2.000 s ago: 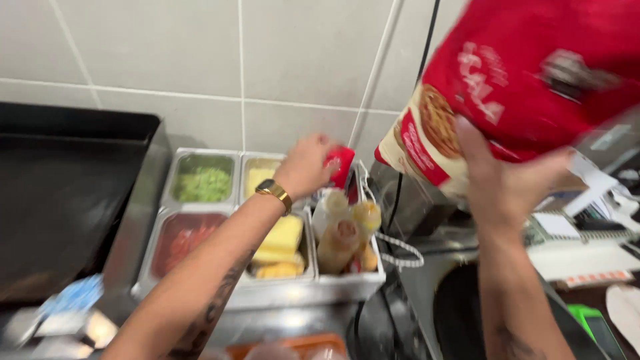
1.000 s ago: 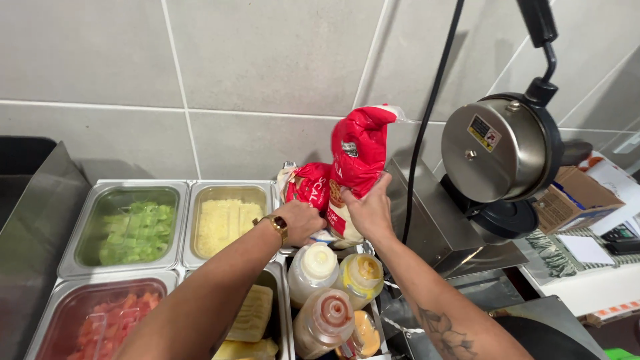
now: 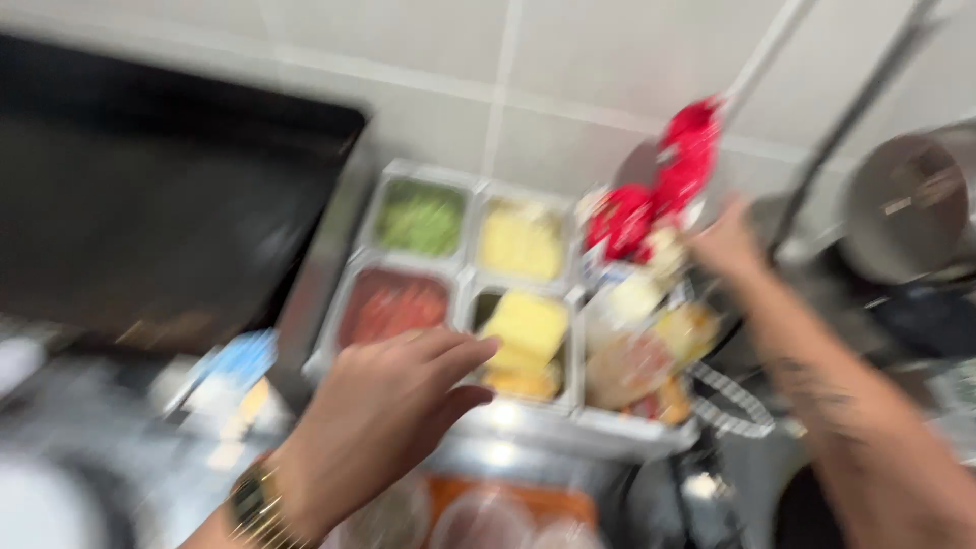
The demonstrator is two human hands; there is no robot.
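Observation:
My left hand (image 3: 396, 404), with a gold watch at its wrist, hangs in the air over the front of the metal food containers, holding nothing. Beside it are a container of diced tomato (image 3: 393, 305) and one of sliced cheese (image 3: 526, 335). Behind these sit shredded lettuce (image 3: 419, 217) and grated cheese (image 3: 522, 236). My right hand (image 3: 724, 236) is at the side of a red plastic food bag (image 3: 686, 164); blur hides whether its fingers hold it. The bag stands against another red bag (image 3: 621, 221), behind several squeeze bottles (image 3: 629, 366).
A black flat griddle (image 3: 152, 191) fills the left side. A round metal waffle-type iron (image 3: 907, 206) stands at the right, past a hanging black cable (image 3: 846, 114). Round tubs (image 3: 484, 522) sit on an orange tray at the front. A blue and white packet (image 3: 244, 366) lies front left.
My left hand has left the red bags and moved toward the front left. The large red bag, held up two seconds ago, now stands among the bottles. The view has swung left.

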